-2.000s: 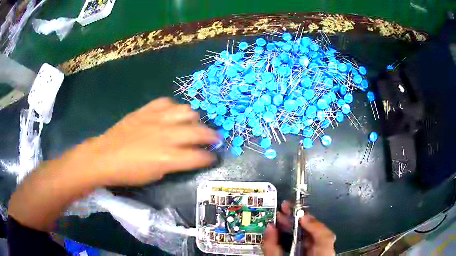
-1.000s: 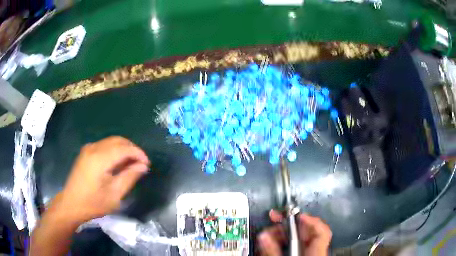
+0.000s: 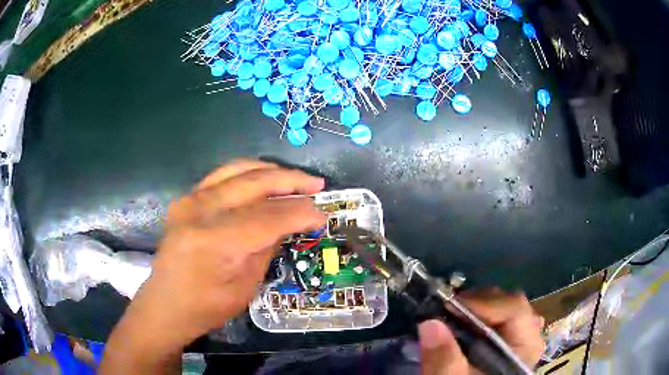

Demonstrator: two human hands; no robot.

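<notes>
An open white power strip housing (image 3: 378, 304) lies in front of me, with a green circuit board and a yellow transformer (image 3: 331, 261) inside. My left hand (image 3: 242, 220) is over the housing's upper left part, fingers extended to the right; whether its fingertips hold anything is hidden. My right hand (image 3: 488, 329) holds a soldering iron (image 3: 433, 286), its barrel pointing up and left over the right side of the board. The exact tip contact is blurred. A blue disc (image 3: 270, 289) shows inside the housing at the lower left.
A pile of blue varistors (image 3: 330, 51) with silver leads lies beyond the hands. One varistor (image 3: 543, 97) lies apart at right, near a black blocky object (image 3: 598, 110). Plastic-wrapped cord (image 3: 95, 267) is at left. Another white unit (image 3: 13, 117) is at the left edge.
My left hand has moved right onto the housing. The iron has swung from pointing away to over the board. The view has shifted, so the pile sits higher in the picture.
</notes>
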